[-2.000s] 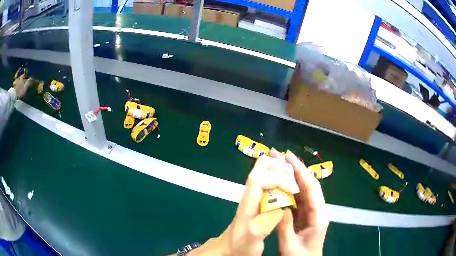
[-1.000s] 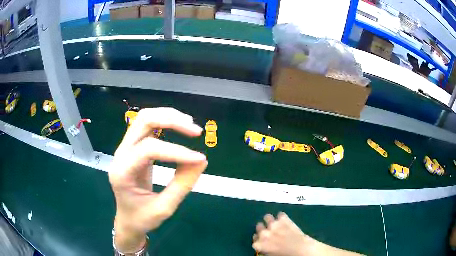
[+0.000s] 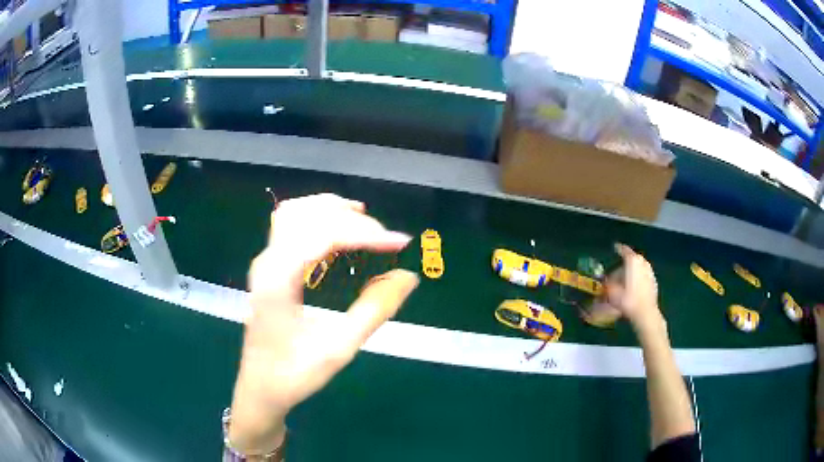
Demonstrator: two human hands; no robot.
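My left hand [image 3: 316, 311] is raised in front of the belt, its thumb and fingers apart, with nothing between them. My right hand [image 3: 632, 287] reaches over the belt at the right, its fingers closed on a blurred yellow housing shell [image 3: 598, 313]. A dark green piece [image 3: 591, 266] shows by its fingertips. An open yellow shell [image 3: 535, 321] with red wires lies left of it. Behind that are a yellow and white shell [image 3: 521, 268] and a flat yellow cover [image 3: 575, 281]. Another flat cover [image 3: 432, 254] lies right of my left hand.
A pale rail [image 3: 452, 347] runs along the near side of the belt. A white post [image 3: 122, 153] stands at the left. A brown cardboard box [image 3: 583, 176] with clear plastic bags is behind the belt. More yellow parts lie at both ends. A dark sleeve shows at the right edge.
My right hand has moved from the near surface up to the parts on the belt. An open shell now lies near the rail. The belt parts have shifted right. My left hand remains raised.
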